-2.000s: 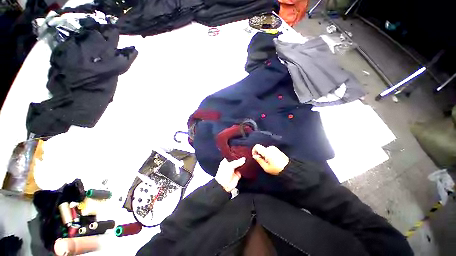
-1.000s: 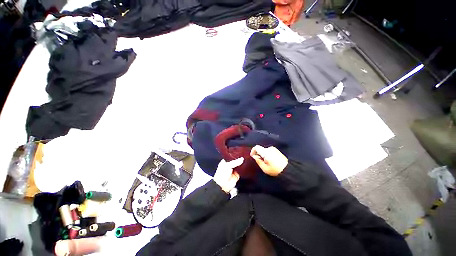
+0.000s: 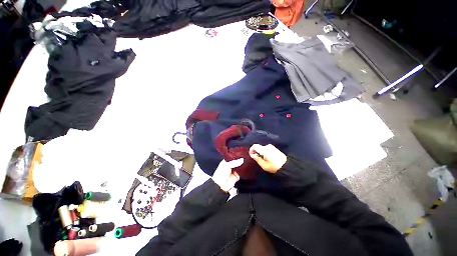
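A navy coat [image 3: 295,135] with small red buttons lies spread in front of me. Its dark red trim [image 3: 228,136] curves beside my hands. My left hand [image 3: 228,173] grips the trim's near end between thumb and fingers. My right hand [image 3: 268,158] is just right of it over the trim, thumb and fingertips pinched together. A needle or thread is too small to see, so what the right fingertips hold cannot be told. A thin hanger hook [image 3: 179,137] sticks out left of the coat.
Left of the coat are a button tray [image 3: 164,212] with a dark flat rectangle [image 3: 176,173] and thread spools [image 3: 127,230]. A carton [image 3: 38,167] stands at the left edge. Black garments [image 3: 75,80], a grey garment [image 3: 313,70] and a round basket [image 3: 261,22] lie farther off.
Both hands stay at almost the same place on the trim. The whole view has shifted very slightly left. Nothing has visibly been let go or taken hold of.
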